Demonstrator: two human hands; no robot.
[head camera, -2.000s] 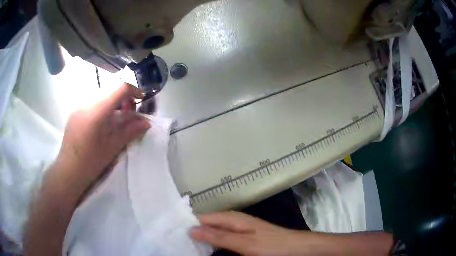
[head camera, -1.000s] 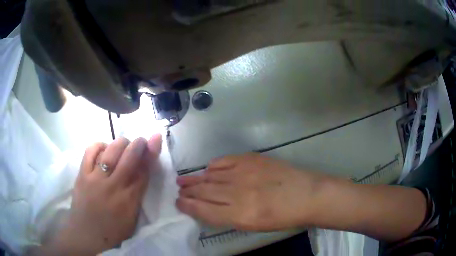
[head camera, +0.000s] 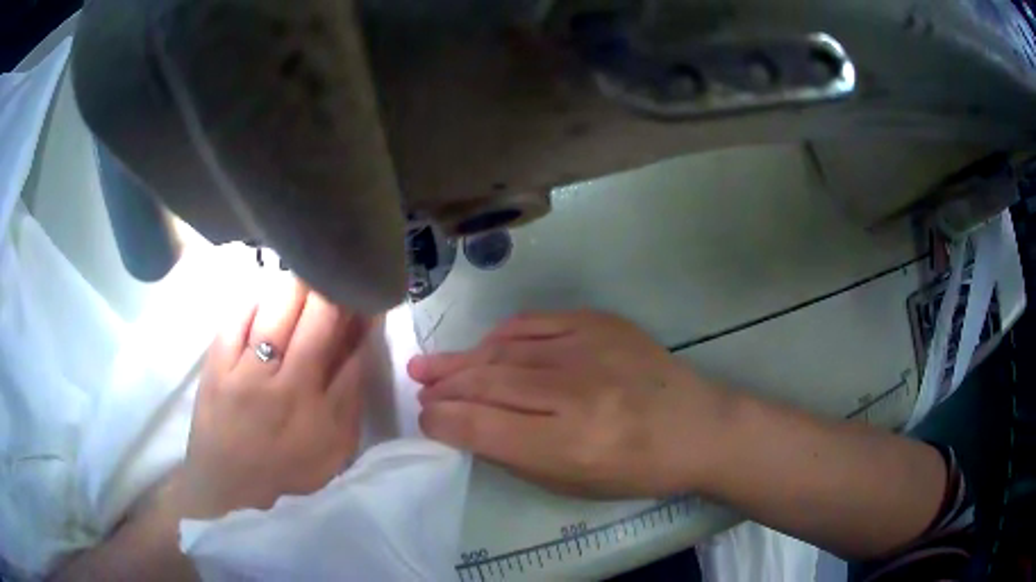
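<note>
The white garment piece (head camera: 341, 512) lies on the machine bed and hangs over its near edge, with glare under the lamp. My left hand (head camera: 284, 398), with a ring, lies on the cloth just below the machine head; its fingertips are partly hidden by the head. My right hand (head camera: 557, 404) lies flat on the bed, its fingertips at the right edge of the cloth. The needle plate (head camera: 434, 267) shows only in part beside the head. The needle and the presser foot cannot be made out.
The machine head (head camera: 250, 148) and arm cover the top. A round disc (head camera: 489, 248) sits right of the needle plate. Ruler ticks (head camera: 579, 539) run along the near edge. White strips (head camera: 954, 330) hang at the right end. White cloth (head camera: 761, 555) lies low at right, below the table.
Since two seconds ago, my right hand has moved up from the near edge onto the bed beside the cloth. My left hand lies flatter on the cloth. The view has shifted, and the head covers more.
</note>
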